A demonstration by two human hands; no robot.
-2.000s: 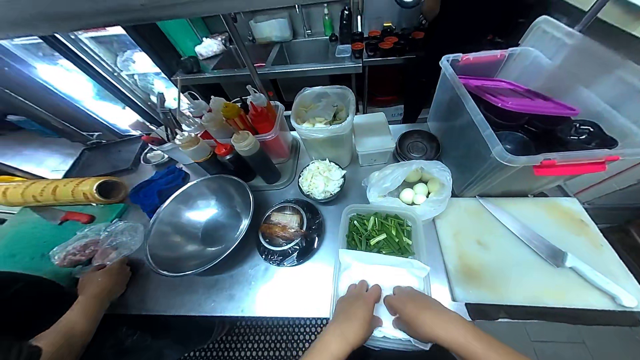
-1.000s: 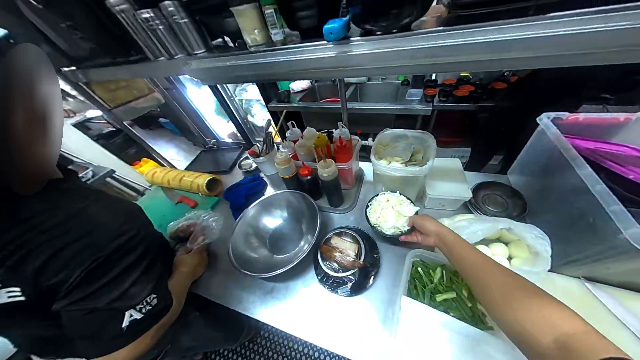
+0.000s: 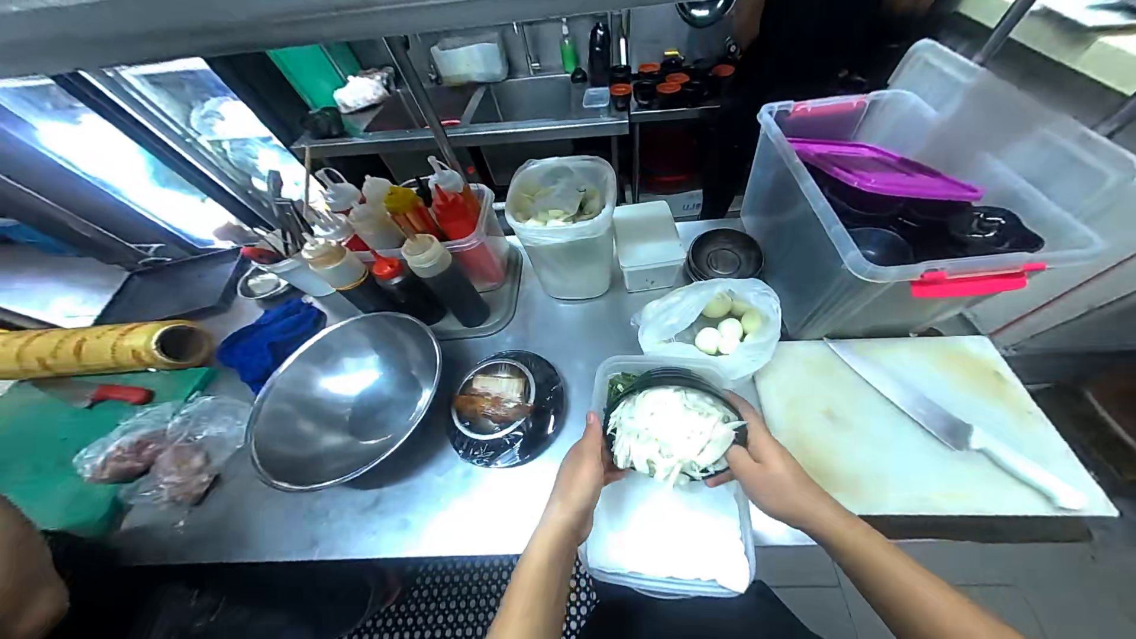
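Observation:
My left hand (image 3: 581,475) and my right hand (image 3: 768,457) grip opposite sides of a black bowl (image 3: 679,377) heaped with sliced white onion (image 3: 670,430). The bowl is over a clear plastic container (image 3: 750,541), whose near part is lined with white paper (image 3: 670,532). Chopped green leaves (image 3: 621,383) show at the container's far left corner; the bowl hides the rest. To the left, a dark bowl holding a small dish of cooked meat (image 3: 493,399) stands beside a steel mixing bowl (image 3: 346,399). Peeled onions (image 3: 729,330) lie in a plastic bag (image 3: 661,324) just beyond.
At right, a knife (image 3: 954,430) lies on a white cutting board (image 3: 825,399), below a large clear bin (image 3: 843,213). Squeeze bottles (image 3: 444,275), a lined tub (image 3: 568,257) and a white box (image 3: 648,244) stand behind. Bagged meat (image 3: 177,461) lies left, near another person's arm (image 3: 27,577).
Both hands were on the white paper two seconds ago. One second ago my right hand was at the onion bowl on the table; now both hands hold it over the container.

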